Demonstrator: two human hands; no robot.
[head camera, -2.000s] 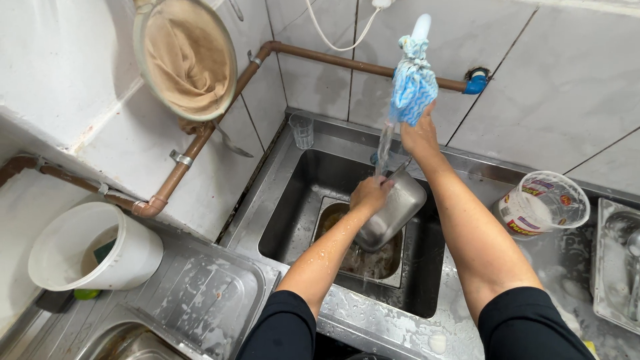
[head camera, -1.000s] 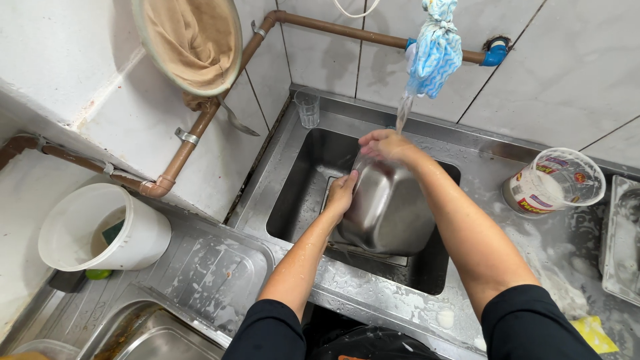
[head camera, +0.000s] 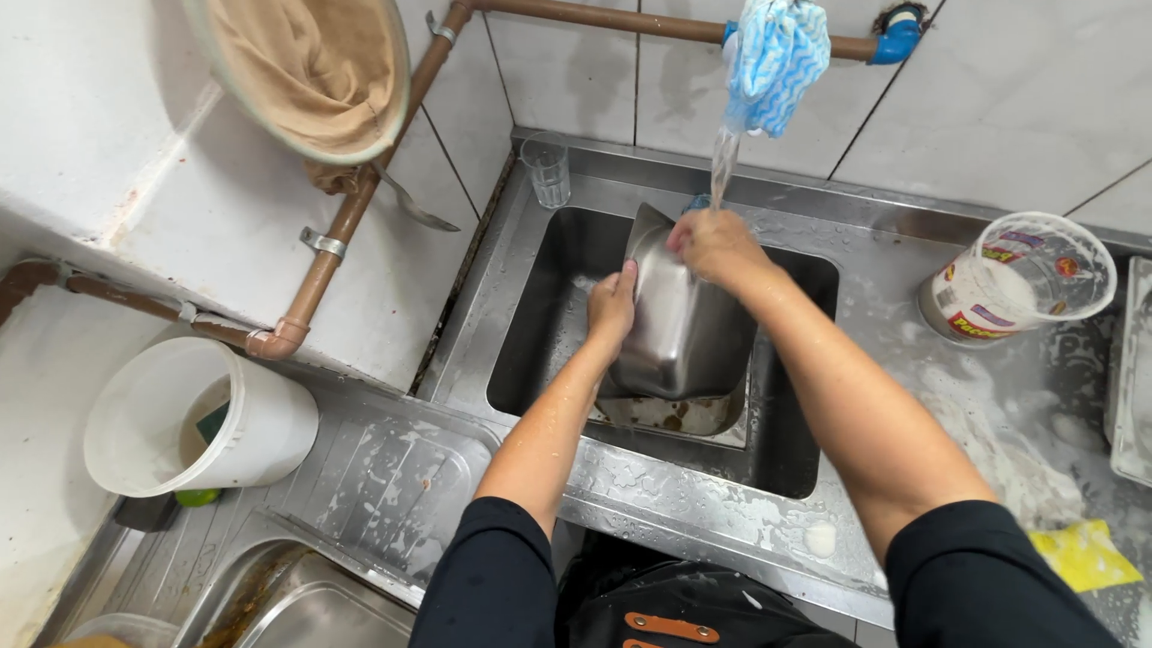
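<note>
A stainless steel food pan (head camera: 670, 337) is tilted over the sink basin (head camera: 531, 342), its outer side showing. My left hand (head camera: 612, 306) grips the pan's left edge, thumb up. Against the pan's upper part, under the running water (head camera: 724, 166), is my right hand (head camera: 720, 247); its fingertips are partly hidden, so its hold is unclear. The water falls from a spout wrapped in a blue-and-white cloth (head camera: 776, 67). Beneath the pan, inside the basin, lies another metal container (head camera: 670, 414) with brownish residue.
A clear glass (head camera: 547, 171) stands at the sink's back left corner. At the right are a printed plastic tub (head camera: 1012, 279), a yellow cloth (head camera: 1084, 553) and a metal tray (head camera: 1136, 369). A white bucket (head camera: 270, 423) stands left; a cloth strainer (head camera: 315, 76) hangs above.
The pan has turned between my hands, from a broad face to a narrower, more upright side. My right hand has moved from above the pan's left part to its upper right, under the stream.
</note>
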